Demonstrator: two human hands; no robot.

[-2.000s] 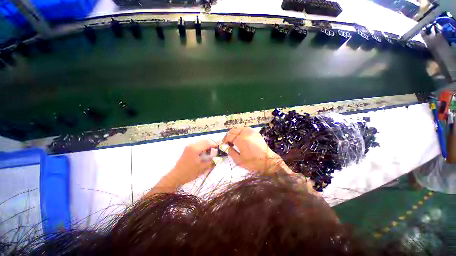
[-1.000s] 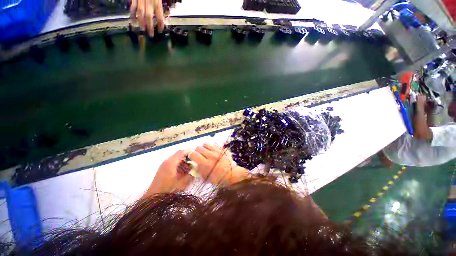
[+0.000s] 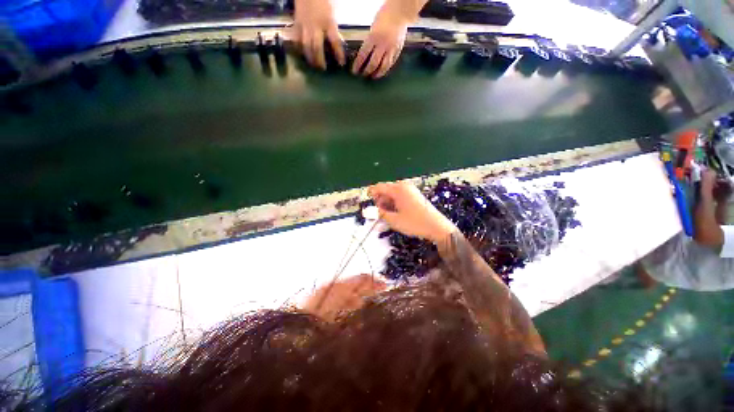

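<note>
My right hand [image 3: 404,211] is at the near belt rail, at the left end of the heap. A small dark piece [image 3: 362,211] and a small white spot [image 3: 370,213] show at its fingertips; whether it grips the piece is unclear. My left hand [image 3: 346,295] is low on the bench, mostly hidden by hair, and its fingers cannot be made out. The heap of glossy black parts [image 3: 414,256] lies on the white bench, partly under my right forearm. A clear plastic bag [image 3: 531,216] lies crinkled on its right side.
The green conveyor belt [image 3: 241,145] runs beyond the pale rail [image 3: 265,219], with black units along its far edge. Another person's two hands [image 3: 382,44] reach onto that edge. A blue bin [image 3: 58,330] stands at left. A person in a light top [image 3: 684,261] is at right.
My hands have parted. The right has moved forward to the rail, and the left has dropped back behind the hair. Across the belt, two hands now show instead of one.
</note>
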